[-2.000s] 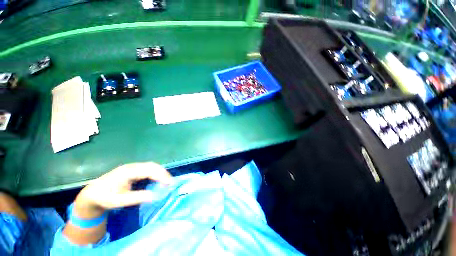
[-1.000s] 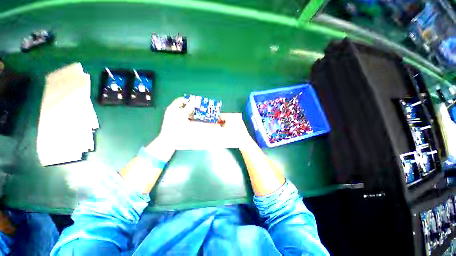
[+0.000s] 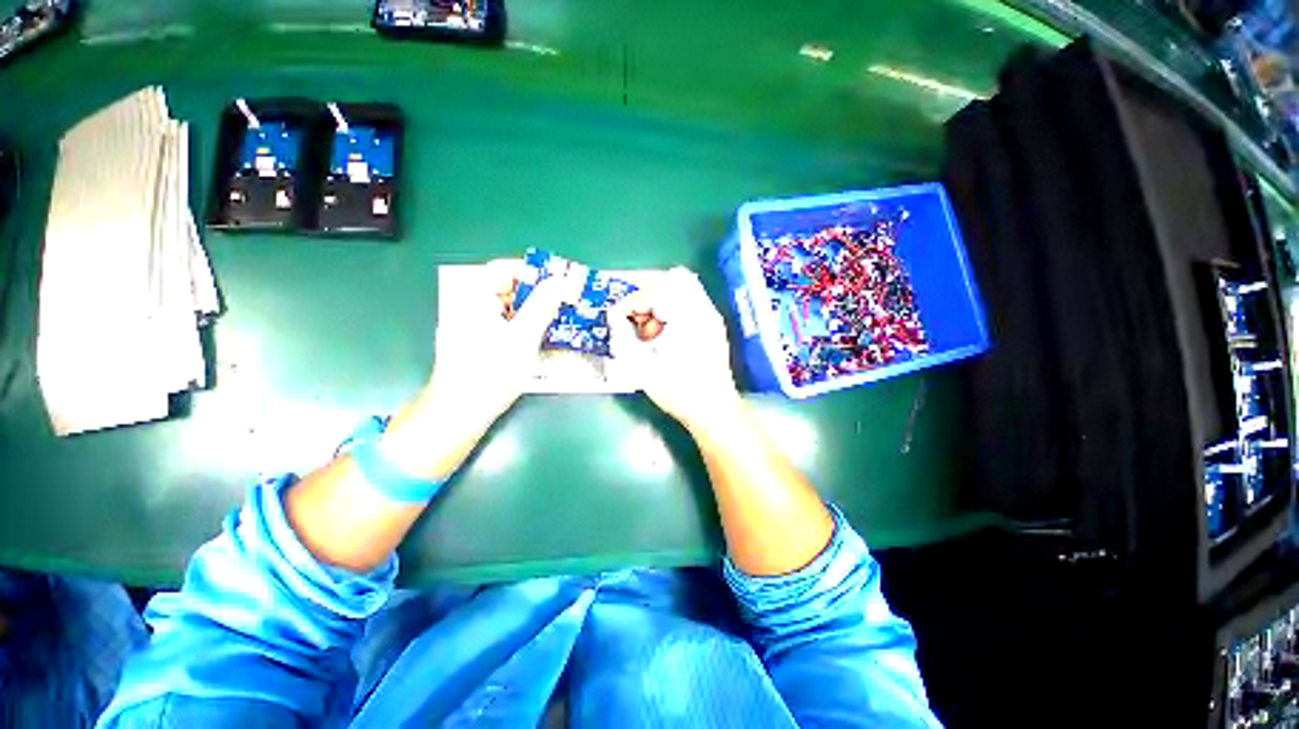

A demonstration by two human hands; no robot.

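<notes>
A blue circuit board (image 3: 581, 331) with white and silver spots is held between both hands, over a white sheet (image 3: 563, 382) on the green bench mat. My left hand (image 3: 492, 325) is closed on the board's left side, with an orange-brown patch at a fingertip. My right hand (image 3: 673, 342) is on the board's right side, with another orange-brown patch at a finger. The fingers hide parts of the board. I cannot tell whether a small part is also held.
A blue bin (image 3: 969, 292) of small red, black and bluish parts stands at the right, beside stacked black trays (image 3: 1033, 285). Two black housings (image 3: 304, 200) with blue boards lie upper left, near stacked off-white sheets (image 3: 117, 271). Another unit (image 3: 439, 14) lies at the far side.
My right hand has come into view and both hands now hold a board over the white sheet. Since the last earlier frame, the fingers have shifted over the board. The view has moved closer.
</notes>
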